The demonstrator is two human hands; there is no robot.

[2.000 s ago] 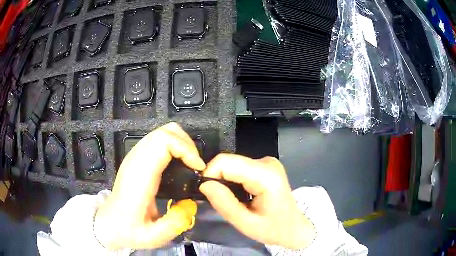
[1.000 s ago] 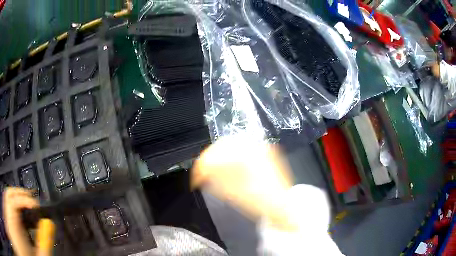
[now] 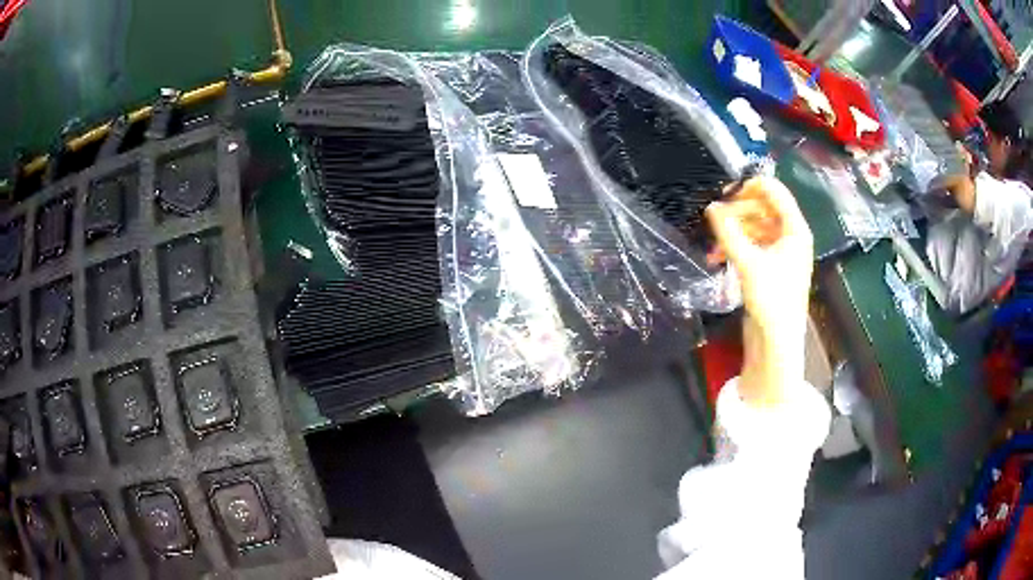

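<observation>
My right hand [image 3: 768,255] is at the right edge of a clear plastic bag of black straps [image 3: 646,130]. Its fingers are curled, with something dark beside them; whether they grip it or the bag is unclear. My left hand is out of view. Another clear bag with a white label [image 3: 527,179] lies left of it. A stack of black straps [image 3: 368,329] lies beside that bag. The dark grey foam tray [image 3: 244,436] at the left holds smartwatch bodies [image 3: 207,393] in its pockets.
Blue [image 3: 753,70] and red [image 3: 818,100] bins stand at the upper right. Another person's sleeve [image 3: 997,227] shows at the right edge. A small pale piece [image 3: 299,250] lies on the green mat [image 3: 374,25]. A yellow tube [image 3: 275,28] runs behind the tray.
The view has swung right. My right hand has moved up and right from beside the labelled bag to the right-hand bag. My left hand has left the picture.
</observation>
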